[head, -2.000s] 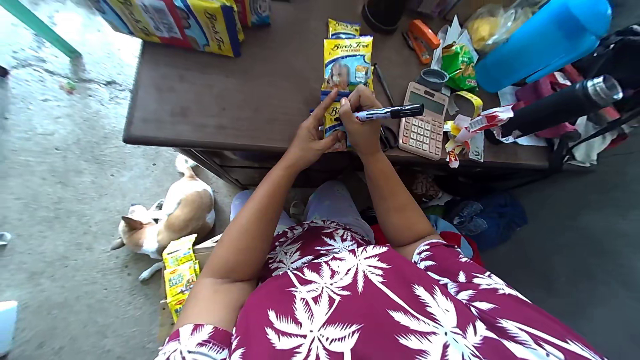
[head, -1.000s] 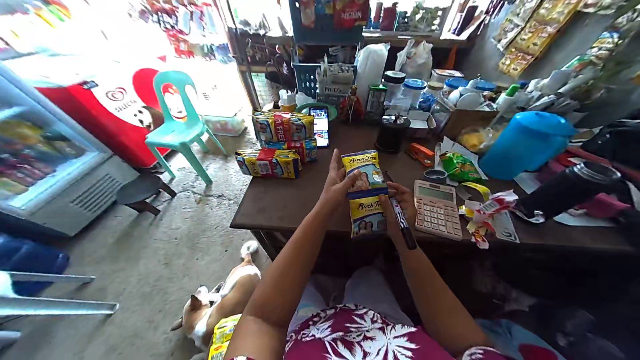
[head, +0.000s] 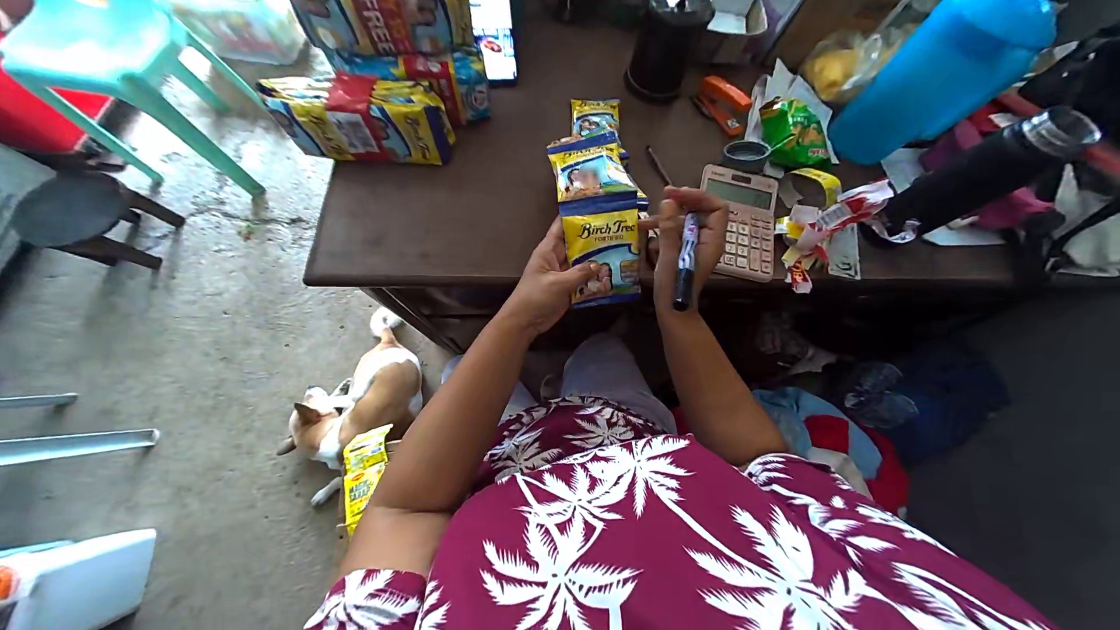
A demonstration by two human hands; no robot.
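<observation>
My left hand (head: pixel 549 284) holds a strip of joined Birch Tree milk powder sachets (head: pixel 602 241) by its lower left side, at the front edge of the brown table (head: pixel 394 236). A black-capped marker (head: pixel 687 262) is held in my right hand (head: pixel 691 232), cap end toward me. The right fingertips are at the strip's right side; whether they touch it is unclear. More sachets (head: pixel 595 116) of the same kind lie just beyond. A pink calculator (head: pixel 742 223) rests right beside my right hand, and a dark pen (head: pixel 658 164) lies past it.
Bundled sachet packs (head: pixel 359 118) and a phone (head: pixel 494 44) are at the table's left and back. An orange stapler (head: pixel 724 103), a blue bottle (head: pixel 941 79), a black flask (head: pixel 989 166) and torn wrappers (head: pixel 840 214) crowd the right. A dog (head: pixel 367 402) lies on the floor at left.
The view has tilted down since a second ago. Two seconds ago the marker lay across my right hand, pointing right; now its cap end points toward me. The left hand keeps hold of the sachets.
</observation>
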